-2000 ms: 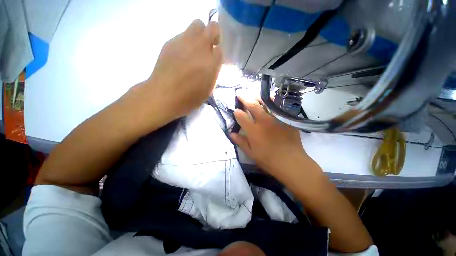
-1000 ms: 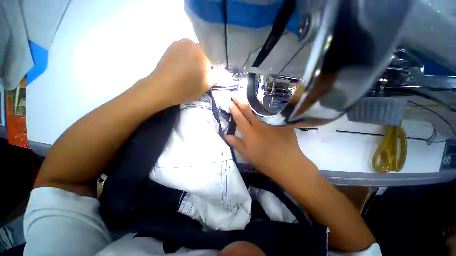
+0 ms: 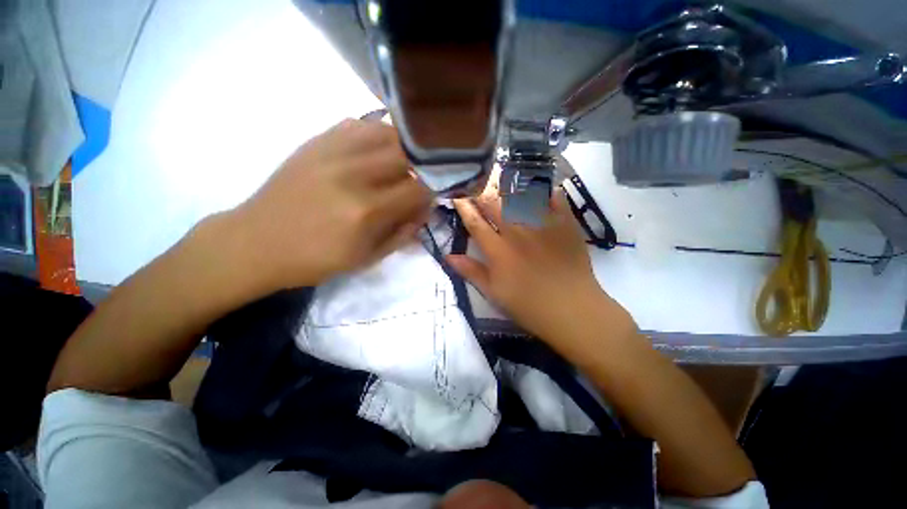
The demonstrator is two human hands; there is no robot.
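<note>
A dark garment [image 3: 254,373] with white pocket lining [image 3: 398,323] hangs from the table edge toward my lap. Its narrow dark strip [image 3: 458,235] lies by the needle area of the sewing machine [image 3: 636,30]. My left hand [image 3: 348,199] is curled at the left of the needle area, above the cloth; its fingertips are blurred and what they hold is hidden. My right hand [image 3: 532,258] presses the dark strip with its fingers beside the presser area. The needle is hidden behind the machine head.
Yellow-handled scissors [image 3: 796,278] lie on the white table [image 3: 696,298] at the right. A small black slotted tool [image 3: 589,211] lies right of the needle area. The ridged grey knob [image 3: 678,149] is above it. An orange item [image 3: 56,239] is at the far left.
The view has shifted, so the machine head shows differently and the black tool and knob are visible. My left hand has moved down and back from the needle. My right hand stays at the strip.
</note>
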